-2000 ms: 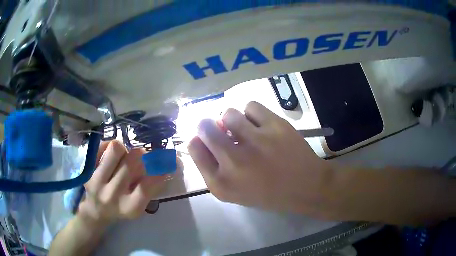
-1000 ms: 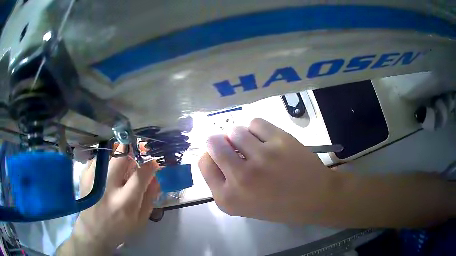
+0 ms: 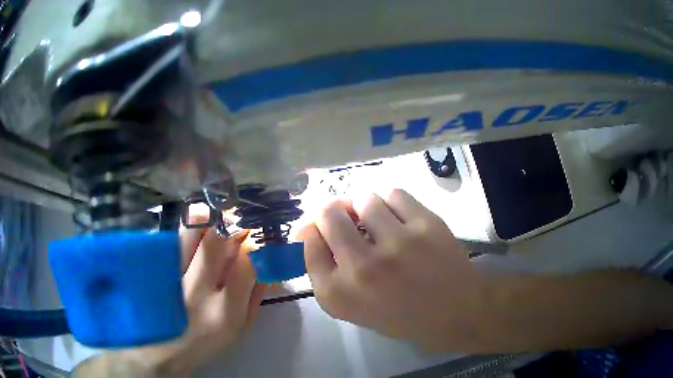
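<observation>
My right hand (image 3: 391,273) is closed with its fingers curled, just right of the needle area. A thin grey metal rod (image 3: 488,248) sticks out of it to the right, its end by the lower edge of the black panel. My left hand (image 3: 221,277) is at the left with its fingertips close together behind the tension parts. A small orange-yellow bit (image 3: 242,235) shows at these fingertips; whether they grip it is unclear. The blue knobs hide part of this hand. The needle, presser foot and any fabric between the hands cannot be made out.
The cream machine head (image 3: 317,133) with HAOSEN lettering spans the top. A large blue knob (image 3: 118,288) is close at left, a smaller blue knob (image 3: 278,262) stands between the hands. The black panel (image 3: 522,184) is at right. A ruled strip (image 3: 472,367) runs along the front edge.
The view has moved closer, so the machine head sits lower and the near knob looks larger. Both hands appear further right. The rod's end has dropped from over the black panel to its lower edge.
</observation>
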